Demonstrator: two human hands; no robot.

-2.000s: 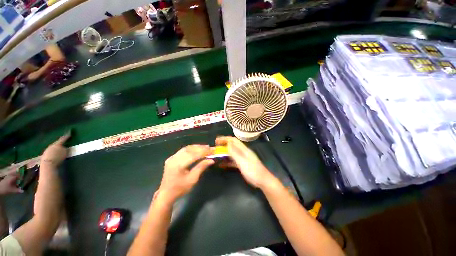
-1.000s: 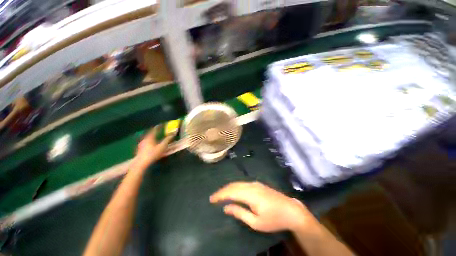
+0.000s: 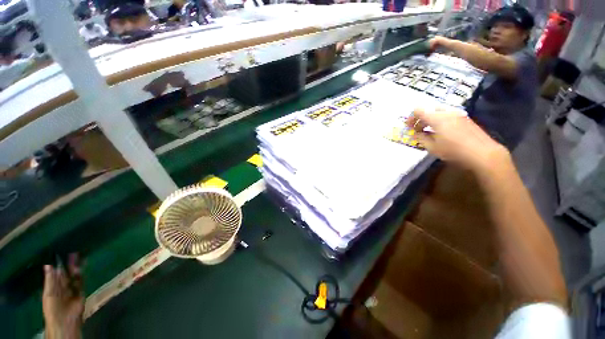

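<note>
The stack of parts trays (image 3: 332, 165) has rows of yellow-and-black pieces (image 3: 287, 127) on its pale top. My right hand (image 3: 451, 136) reaches over the stack's near right part, fingers bent down at a group of yellow pieces (image 3: 403, 137). Whether it grips one is hidden. My left hand (image 3: 63, 298) is at the lower left by the conveyor belt (image 3: 40, 248), fingers up. A dark, blurred shape shows at its fingertips; I cannot tell if it is held. Yellow housings (image 3: 214, 181) lie on the belt behind the fan.
The desk fan (image 3: 199, 224) stands at the bench's belt side. A black cord with a yellow connector (image 3: 322, 295) lies coiled on the bench. Brown cartons (image 3: 438, 265) are below the stack. A person (image 3: 507, 79) reaches over trays at the far right. A white post (image 3: 113, 112) rises behind the fan.
The view has swung right. My right hand has moved from over the bench to the tray stack. My left hand has left the yellow housing beside the fan, which stays on the belt.
</note>
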